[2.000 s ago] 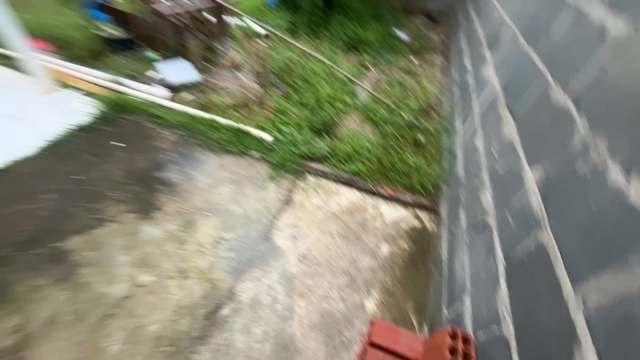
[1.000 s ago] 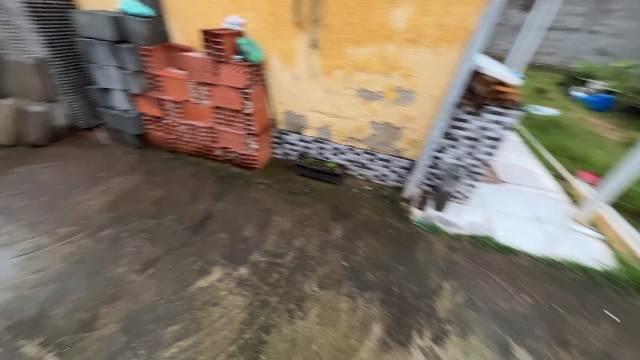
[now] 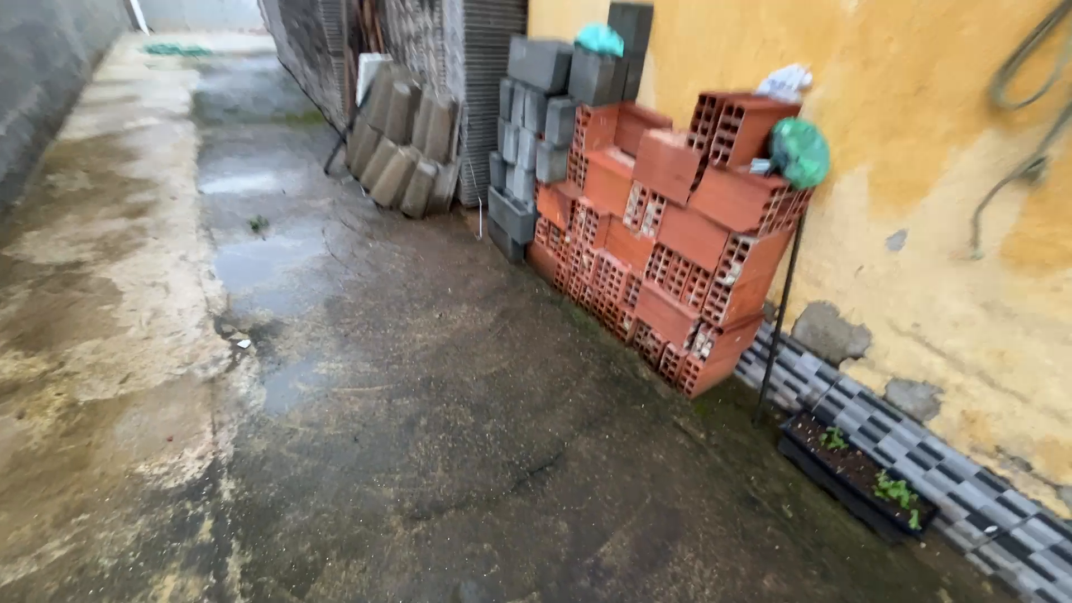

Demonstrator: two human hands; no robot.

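Neither my left hand nor my right hand shows in the head view. A stack of hollow red clay bricks stands against a yellow wall. On top of it rest a green plastic bag and a white plastic bag. Grey concrete blocks are piled beside the bricks, with a teal plastic bag on them. Curved roof tiles lean farther back, next to a tall stack of corrugated sheets.
Wet concrete paving with puddles runs back along a grey wall. A black planter with small plants sits by the checkered tile strip. A thin dark rod leans at the bricks. A cable hangs on the wall.
The view has swung from the grass and grey block wall, past the yellow wall, to the brick stack and the passage beside it. Nothing else has plainly moved.
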